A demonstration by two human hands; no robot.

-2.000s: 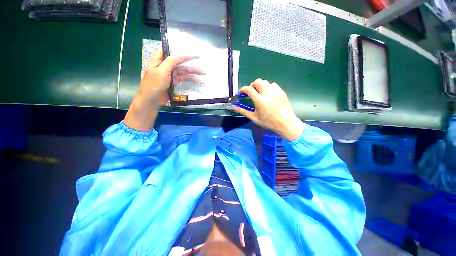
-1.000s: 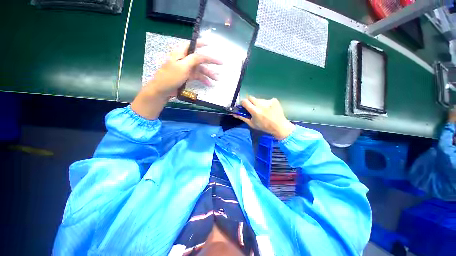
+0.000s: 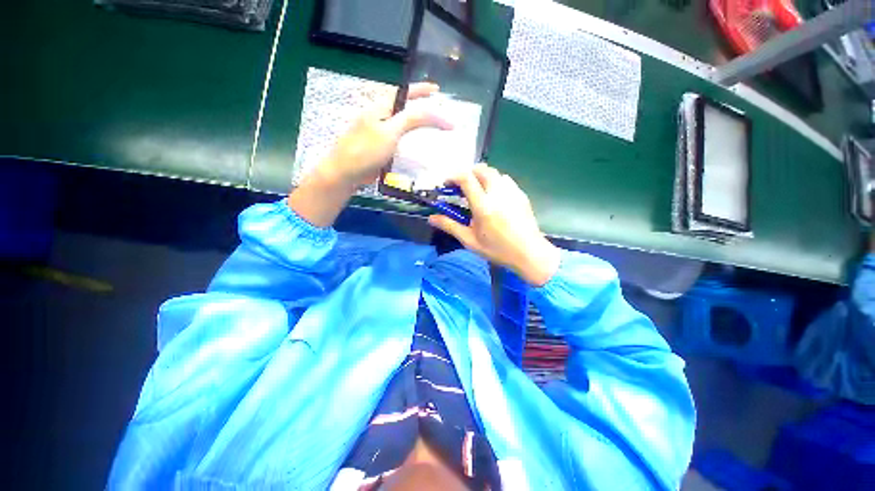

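Note:
My left hand (image 3: 369, 139) holds a clear touch panel (image 3: 461, 72) with a black border by its left edge, fingers seen through the glass. The panel is raised and tilted over a whitish bubble sheet (image 3: 321, 120). A small orange-gold flex cable (image 3: 397, 180) shows at its near left corner. My right hand (image 3: 499, 216) grips small dark blue nippers (image 3: 451, 205) at the panel's near edge, beside the flex cable. The nippers' tips are too small to make out.
A dark display panel (image 3: 369, 24) lies behind. A second bubble sheet (image 3: 580, 77) lies back right, and a panel stack (image 3: 721, 168) farther right. Another stack (image 3: 221, 10) is back left. A blue bin (image 3: 510, 316) stands by my knees. Part of a person shows at the right edge.
The panel has turned and tilted and sits farther right. My left hand has moved right with it. The nippers have moved from the near right corner along the near edge towards the flex cable.

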